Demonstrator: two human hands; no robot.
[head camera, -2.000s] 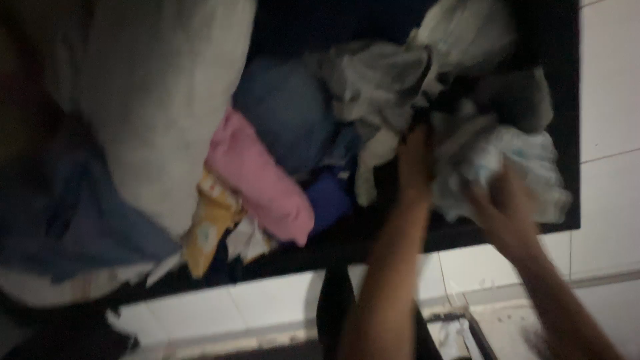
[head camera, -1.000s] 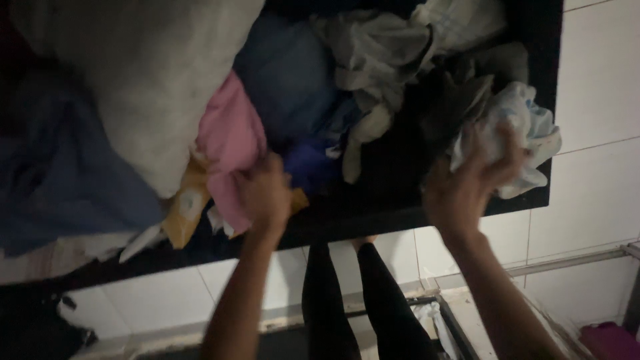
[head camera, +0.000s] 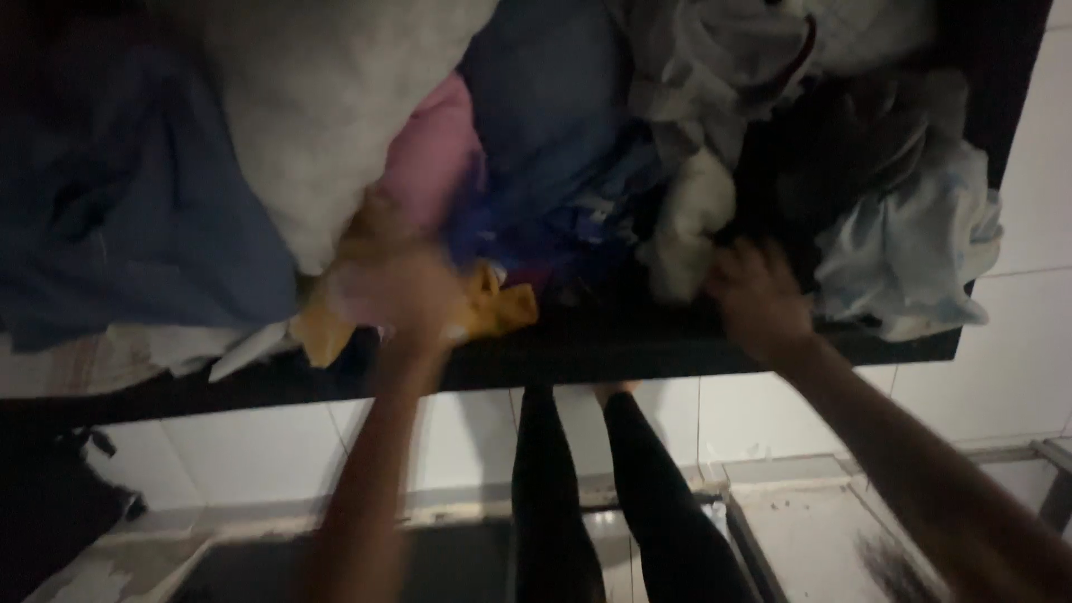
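Observation:
My left hand (head camera: 402, 293) is blurred over a pink cloth (head camera: 431, 159) and a mustard-yellow cloth (head camera: 498, 306) near the front edge of a dark surface; its grip is unclear. My right hand (head camera: 758, 297) is at the end of a pale rolled cloth (head camera: 695, 222), fingers bent; whether they hold it cannot be told. To its right lies a crumpled light-blue and white cloth (head camera: 913, 243), beside a dark grey garment (head camera: 871, 142). Grey clothing (head camera: 720, 59) and dark blue fabric (head camera: 553, 84) lie farther back, with bright blue cloth (head camera: 511, 218) between the hands.
A large whitish cloth (head camera: 335, 100) and a blue-grey garment (head camera: 126, 201) cover the left side. The black edge (head camera: 636, 360) of the surface runs across the front. Below are white floor tiles (head camera: 603, 427), my legs in black (head camera: 548, 502) and a dark frame (head camera: 745, 536).
My right hand has left the light-blue and white cloth, which it was touching, and moved left to the pale rolled cloth. My left hand, earlier beside the rolled cloth, is now over the pink and yellow cloths.

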